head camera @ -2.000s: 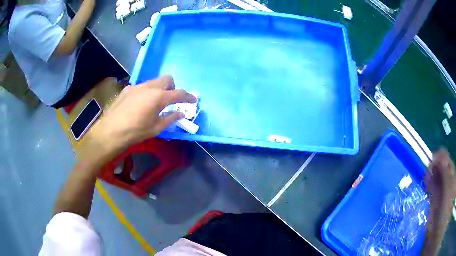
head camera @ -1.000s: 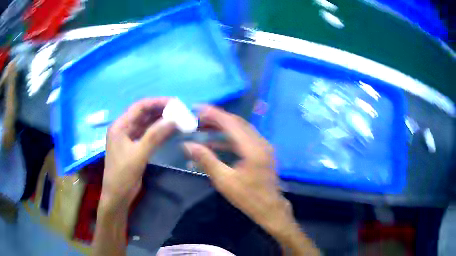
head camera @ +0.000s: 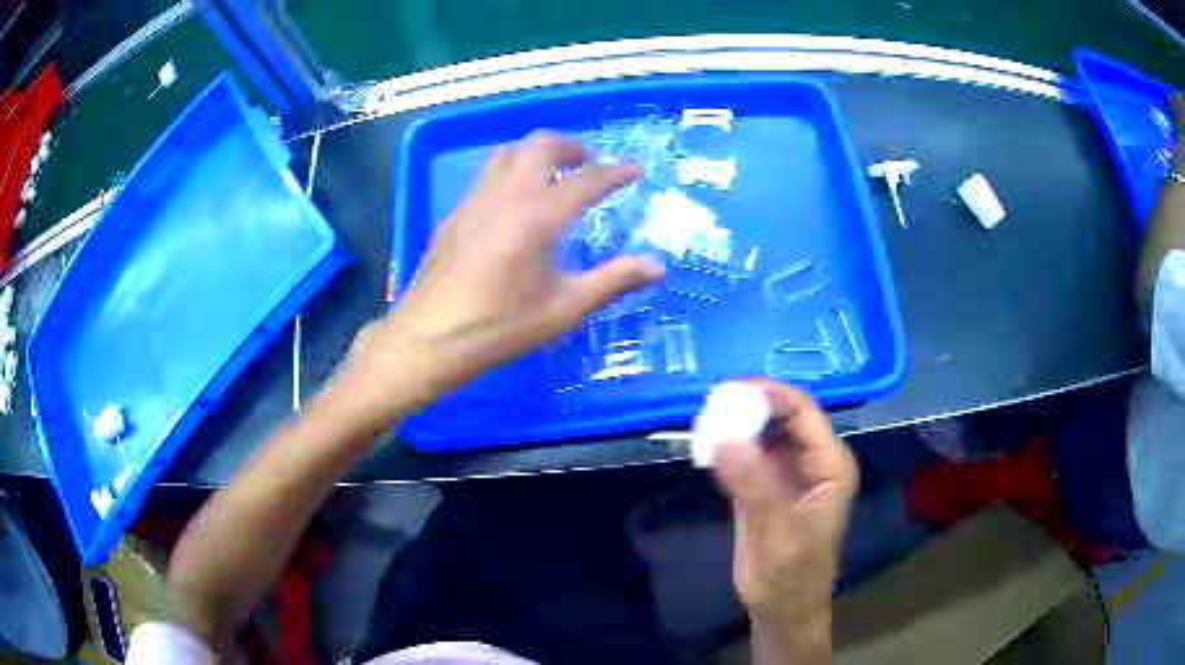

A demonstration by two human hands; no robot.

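Note:
A white plastic housing [head camera: 730,420] with a thin pale stem pointing left is in my right hand [head camera: 793,500], below the near edge of the right tray. My left hand [head camera: 494,266] is over the left part of the right tray [head camera: 624,422], fingers apart, with nothing seen in it. Clear plastic covers [head camera: 630,344] and several white-edged pieces lie piled in that tray. Clear rounded frames [head camera: 797,282] lie loose at its right side.
The left tray [head camera: 195,260] stands angled at the left, with white units [head camera: 109,422] in its near corner. A white T-shaped piece [head camera: 897,182] and a white block [head camera: 981,201] lie on the bench at right. Another person's arm [head camera: 1166,260] is at the far right edge.
The view has swung right and sharpened. My hands have parted: the left has moved over the right tray and opened, while the right holds the white housing.

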